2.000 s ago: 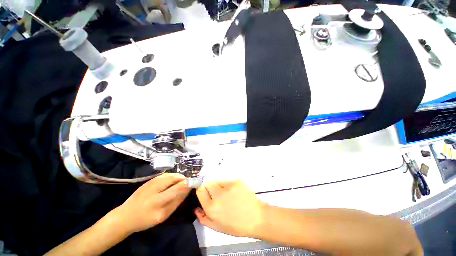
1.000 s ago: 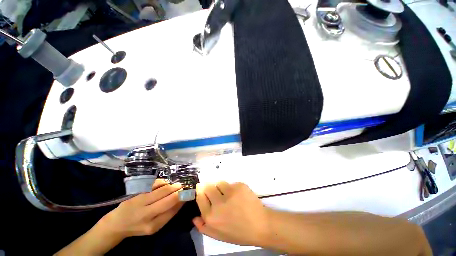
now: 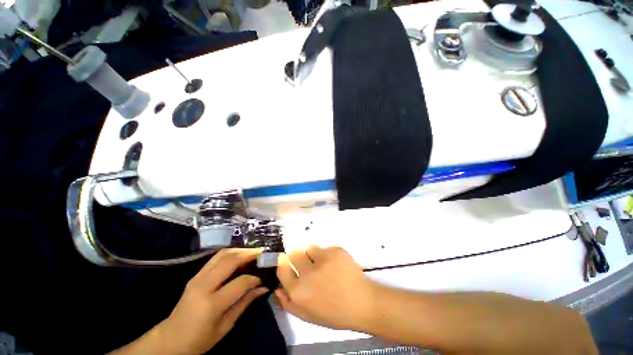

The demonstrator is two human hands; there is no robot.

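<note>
Black fabric (image 3: 48,229) lies in a large heap left of and under the sewing machine head, and runs under my hands to the table's front. My left hand (image 3: 218,298) lies on the fabric just left of the presser foot (image 3: 266,259), fingertips pinching the black cloth. My right hand (image 3: 323,288) is bent beside the foot on the right, its fingertips at the fabric edge. The needle area (image 3: 257,234) is right above the fingertips. The stitch point and the exact fingertip grip are partly hidden.
The white machine head (image 3: 277,132) spans the view, with black elastic bands (image 3: 382,111) over it. A curved metal bar (image 3: 82,222) stands at its left end. Thread snips (image 3: 593,256) lie at the right, near a dark control panel (image 3: 604,182). The ruler edge (image 3: 389,347) runs along the front.
The camera view has shifted. My left hand's fingers have spread and moved slightly lower beside the foot. My right hand stays at the fabric edge with little change.
</note>
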